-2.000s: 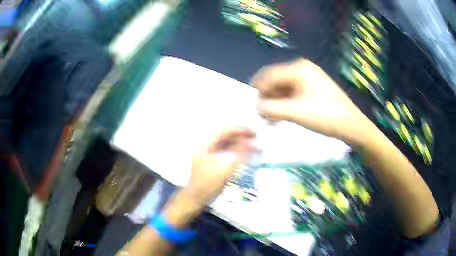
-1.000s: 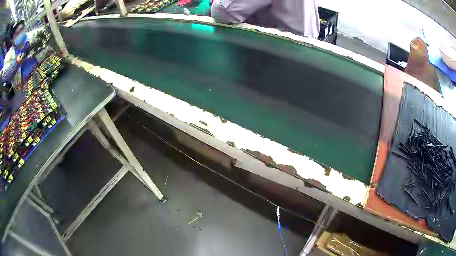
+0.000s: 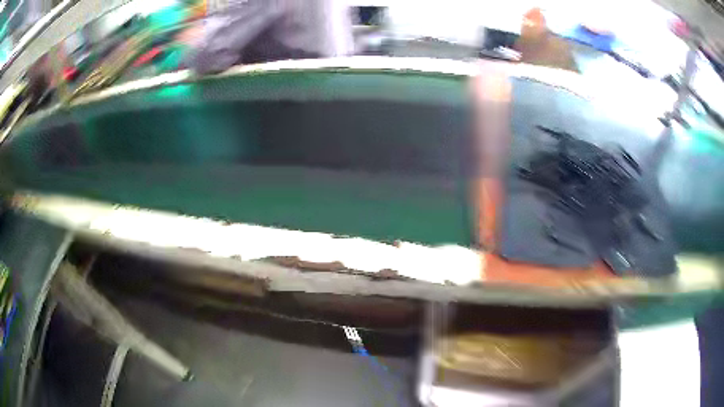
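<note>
No hand is in view. A heap of short black sleeves [image 3: 599, 187] lies at the right on a dark pad [image 3: 532, 230]. The pad rests on a reddish-brown board [image 3: 489, 208], whose left and front edges show. The board lies across the green-topped conveyor or long bench [image 3: 341, 191]. The picture is blurred, so single sleeves are hard to make out.
The bench's worn pale edge [image 3: 317, 248] runs across the view. A white sheet [image 3: 659, 362] shows at the lower right. Below are metal legs [image 3: 119, 322] and a yellowish box [image 3: 500, 354]. A person's pale clothing [image 3: 278, 32] shows beyond the bench.
The view has swung right, so the sleeve heap and its board sit further left and the white sheet shows at lower right. Both hands, seen two seconds ago, are out of the picture.
</note>
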